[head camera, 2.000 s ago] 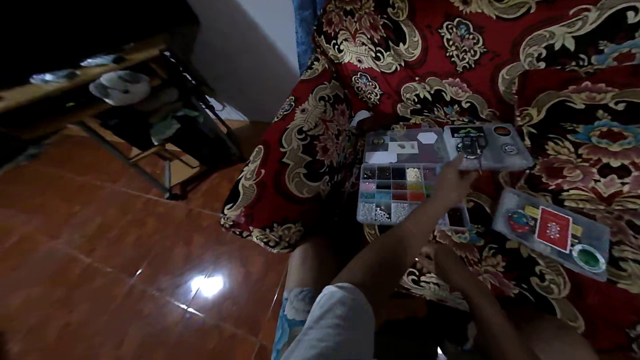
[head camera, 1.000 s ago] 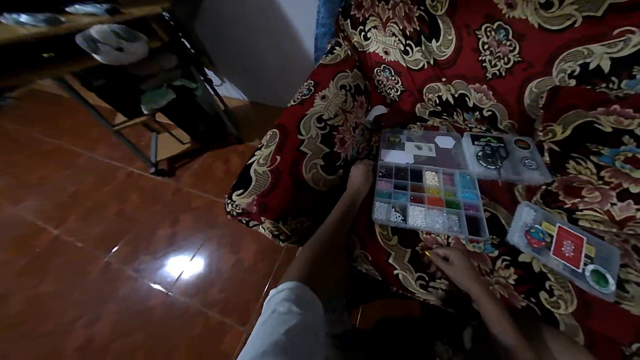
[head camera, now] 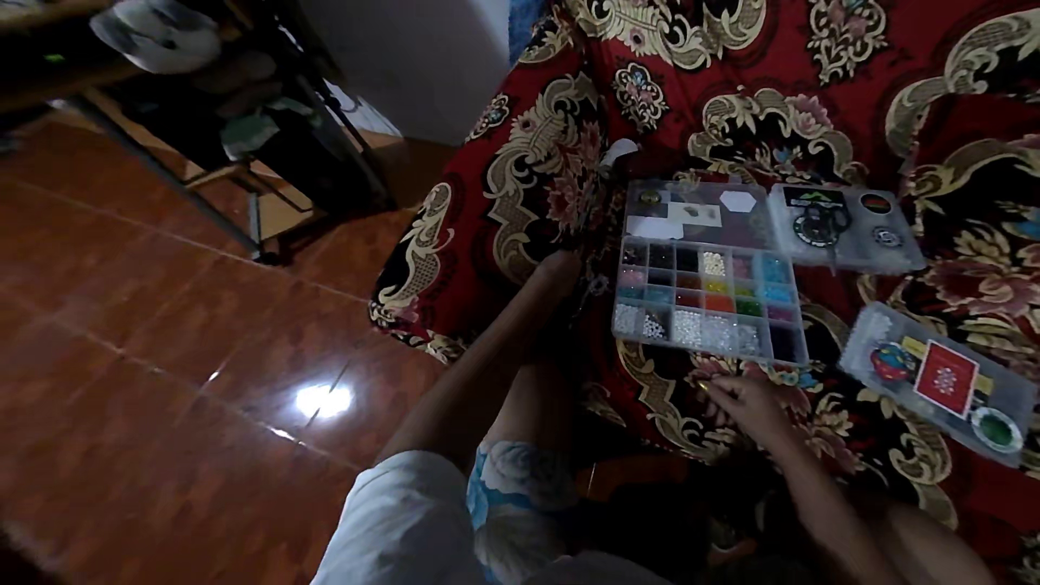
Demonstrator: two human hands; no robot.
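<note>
My left hand (head camera: 561,272) reaches over the sofa's armrest side, left of an open plastic bead organizer (head camera: 707,301); its fingers are dark and hard to make out. My right hand (head camera: 743,404) is just below the organizer, with a small yellowish item (head camera: 704,386) at its thumb and fingertips. Beads of many colours fill the organizer's compartments, and its raised clear lid (head camera: 731,213) bears pale labels. Scissors with dark handles (head camera: 830,223) lie on a second plastic case (head camera: 890,240) at the right. A third case (head camera: 881,325) holds a red card (head camera: 947,379) and a green round item (head camera: 996,431).
A red, floral-patterned cover (head camera: 520,179) drapes the sofa. A white object (head camera: 621,150) lies beside the armrest, behind the organizer. At the upper left a metal-legged table (head camera: 175,191) stands on the tiled floor (head camera: 203,390).
My left hand was over the scissors two seconds ago; it has moved left, past the organizer, to the armrest side. My right hand stays below the organizer. The view has shifted.
</note>
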